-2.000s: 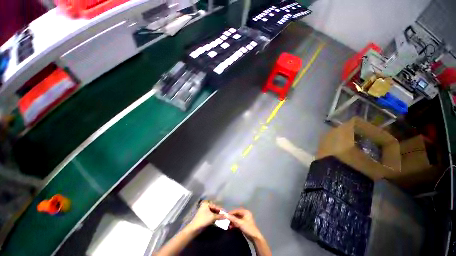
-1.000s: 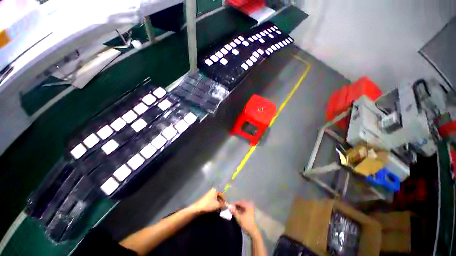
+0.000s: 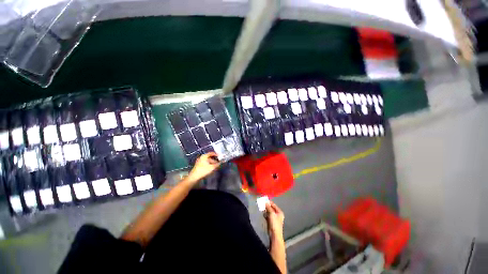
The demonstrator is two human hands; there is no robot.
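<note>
My right hand holds a small white-faced piece by its edge, over the floor beside the red stool. My left hand is at the near edge of a clear blister tray; its fingertips are bent close together, and I cannot tell if they hold anything. The clear tray holds dark flat pieces, and its near right part looks glassy. Black blister trays with white squares lie at the right, against the clear tray, and at the left.
The trays lie on a green bench with a pale post behind. A transparent tray is at the upper left. A red stool stands close by the bench. Red stacked items and a metal frame are at the lower right.
The view has swung round to face the bench and trays. My hands, close together around a white piece before, are now apart; the left has reached out to the clear tray.
</note>
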